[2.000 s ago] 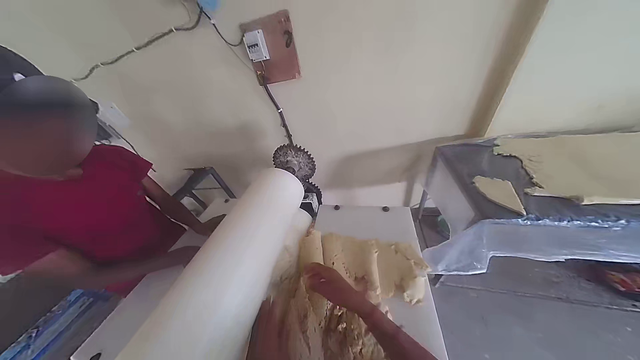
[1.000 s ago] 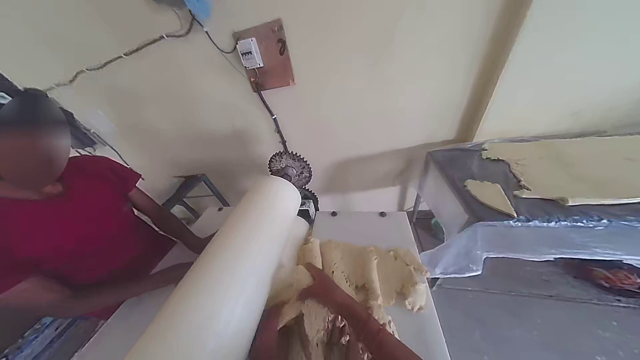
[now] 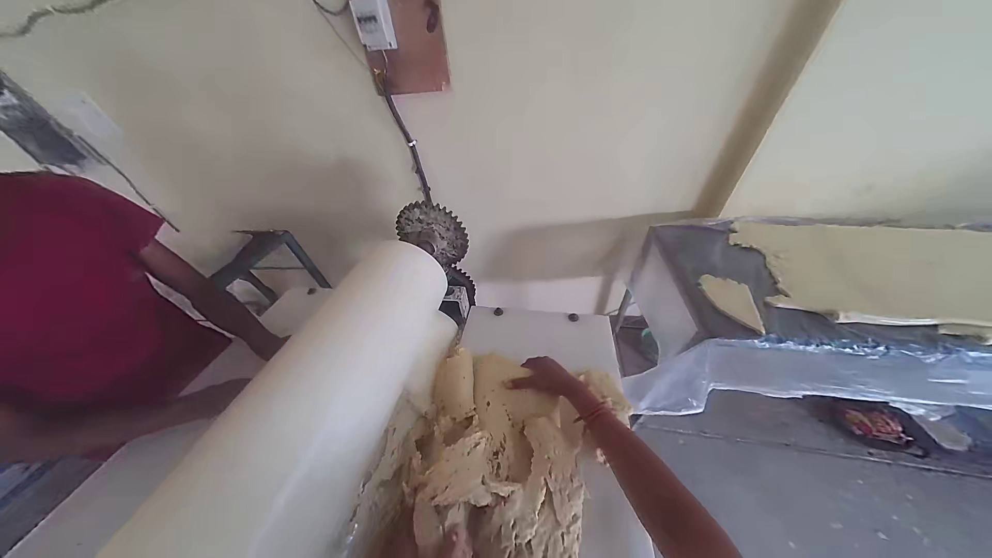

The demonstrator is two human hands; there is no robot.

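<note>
A long white roller (image 3: 310, 403) runs diagonally across the machine, with toothed gears (image 3: 432, 235) at its far end. Ragged folds of pale dough (image 3: 496, 465) lie along its right side on the white machine bed (image 3: 542, 332). My right hand (image 3: 546, 378) rests on the far part of the dough, fingers apart; whether they grip it is unclear. At the bottom edge my left hand (image 3: 456, 542) is mostly hidden among the dough folds, so its hold cannot be made out.
Across the roller stands a person in a red shirt (image 3: 93, 287), both arms reaching toward it. At right, a plastic-covered table (image 3: 674, 271) bears a large dough sheet (image 3: 876, 267) and a smaller piece (image 3: 731, 302). Behind is a wall with a switch box (image 3: 373, 23).
My right hand has moved away from the roller, toward the far right part of the dough. My left hand, near the roller a second ago, is now lower among the folds.
</note>
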